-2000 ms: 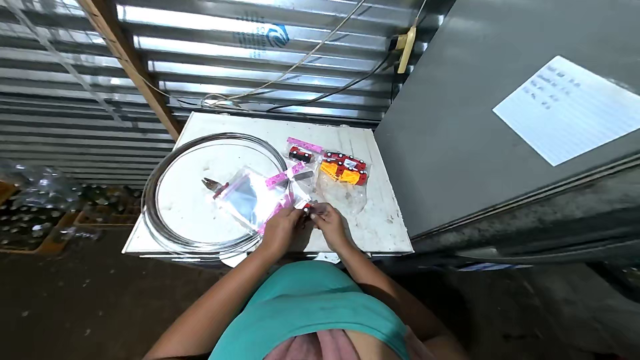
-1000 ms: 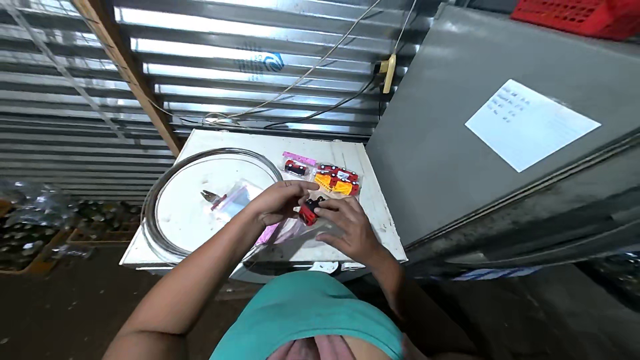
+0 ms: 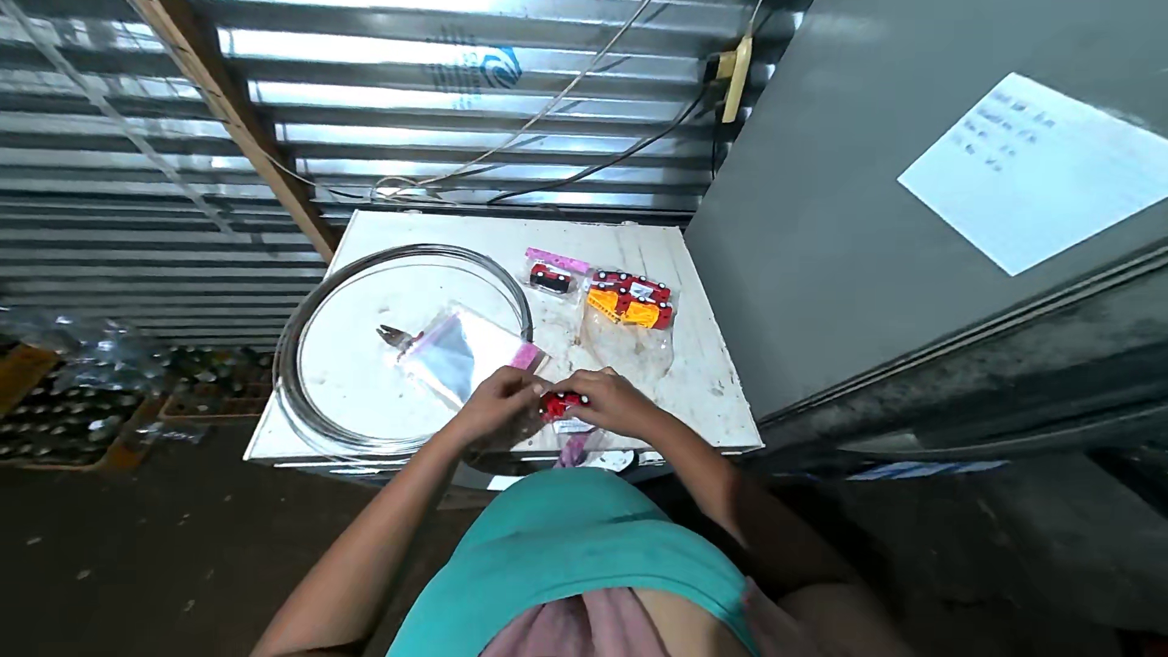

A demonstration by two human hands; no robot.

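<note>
Near the front edge of the white tabletop, a small red toy vehicle (image 3: pixel 563 405) is between my two hands. My right hand (image 3: pixel 610 401) grips its right end. The fingers of my left hand (image 3: pixel 502 401) are closed at its left end, with clear plastic beside them; exactly what they pinch is hard to tell. Just behind my left hand lie clear plastic bags with pink strips (image 3: pixel 456 351). Behind my right hand, a clear bag holds several red and yellow toy vehicles (image 3: pixel 634 299). A red and black toy car (image 3: pixel 551 278) in a pink-topped bag lies to its left.
A large coil of wire (image 3: pixel 294 365) lies on the left of the white tabletop (image 3: pixel 716 383), with pliers (image 3: pixel 397 338) inside its ring. A grey cabinet (image 3: pixel 821 228) with a sheet of paper stands at the right. Corrugated metal forms the back wall. Crates of bottles (image 3: pixel 64 401) stand at the left.
Both hands have come lower toward the table's front edge, with the red toy vehicle still between them. The fingers of my right hand, spread a second ago, are now drawn in around it.
</note>
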